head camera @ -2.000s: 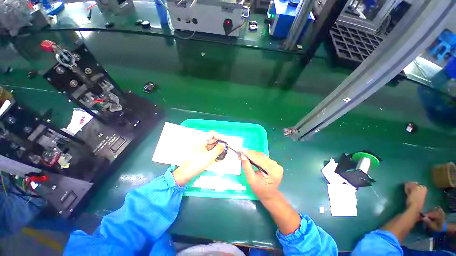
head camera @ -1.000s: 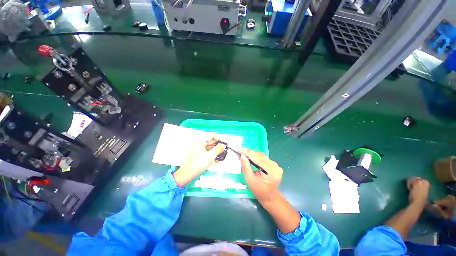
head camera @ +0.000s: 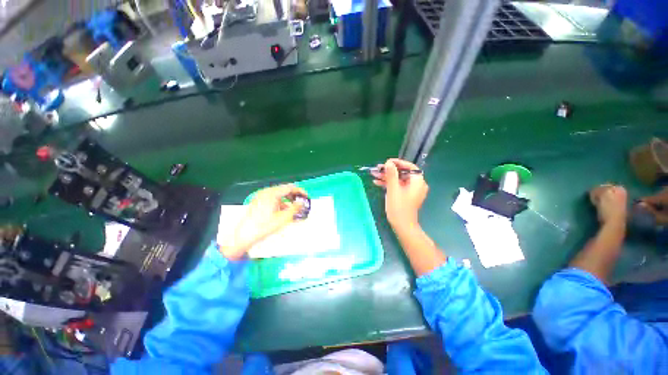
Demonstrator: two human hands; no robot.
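Observation:
My left hand (head camera: pixel 265 212) holds a small black unit (head camera: pixel 299 206) between its fingertips, above the white sheet (head camera: pixel 315 233) in the bright green tray (head camera: pixel 372 249). The unit has silvery or pale details that are too small to make out. My right hand (head camera: pixel 401 192) holds thin tweezers (head camera: pixel 371 170) beyond the tray's far right corner, near the foot of the grey post. The tweezer tip points left, apart from the unit. I cannot tell whether anything is at the tip.
Black clamp fixtures (head camera: pixel 110 187) with red-tipped handles stand at left. The grey post (head camera: pixel 447 80) rises beyond my right hand. A green-flanged spool (head camera: pixel 511 179) and white papers (head camera: pixel 492 242) lie at right. Another person's hand (head camera: pixel 609 203) is at the right. A grey control box (head camera: pixel 245 53) stands beyond.
My right hand has moved away from the unit, forward and right, with the tweezers. My left hand still holds the unit, now tilted differently and slightly further left. The camera view has turned.

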